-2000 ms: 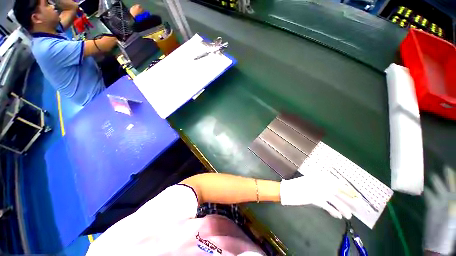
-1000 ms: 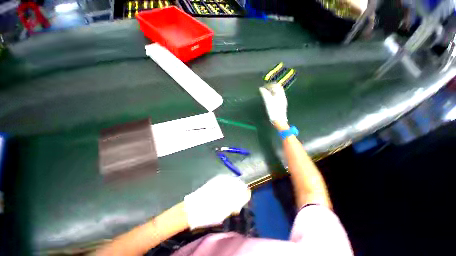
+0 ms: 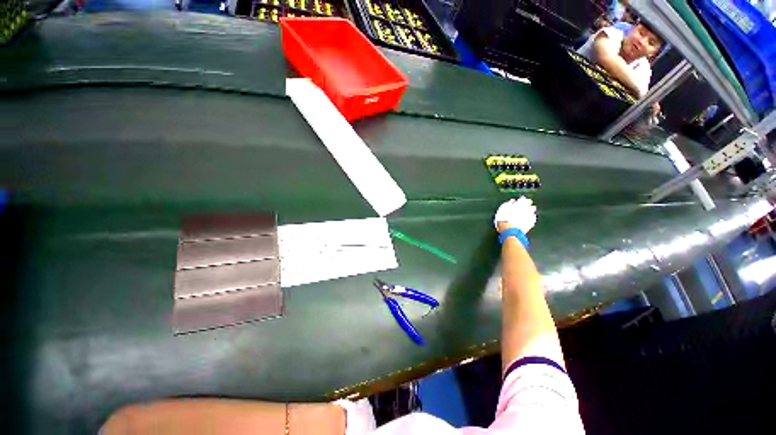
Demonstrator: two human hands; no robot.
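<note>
The circuit board panel [image 3: 513, 172] lies on the dark green belt right of centre, its rows of yellow blocks and dark upright cylinders facing up. My right hand [image 3: 516, 216], white-gloved, is just nearer to me than the panel, with a narrow strip of belt between them; its finger pose is too small to read. My left hand [image 3: 361, 416] is at the bottom edge, mostly cut off; only some white glove shows. The blue-handled flush cutters [image 3: 405, 310] lie with handles spread, between my hands and the white perforated sheet [image 3: 339, 250].
The brown grooved plate [image 3: 228, 272] adjoins the sheet on the left. A thin dark item and a green strip [image 3: 423, 246] lie nearby. Beyond are a long white strip [image 3: 349, 149], a red bin [image 3: 349, 68] and black trays [image 3: 400, 25]. A person [image 3: 630, 55] leans over a far-right tray.
The view has swung right from the clipboard and blue box. The panel, earlier at my right fingertips, now lies apart from them. My left hand has dropped mostly out of the picture.
</note>
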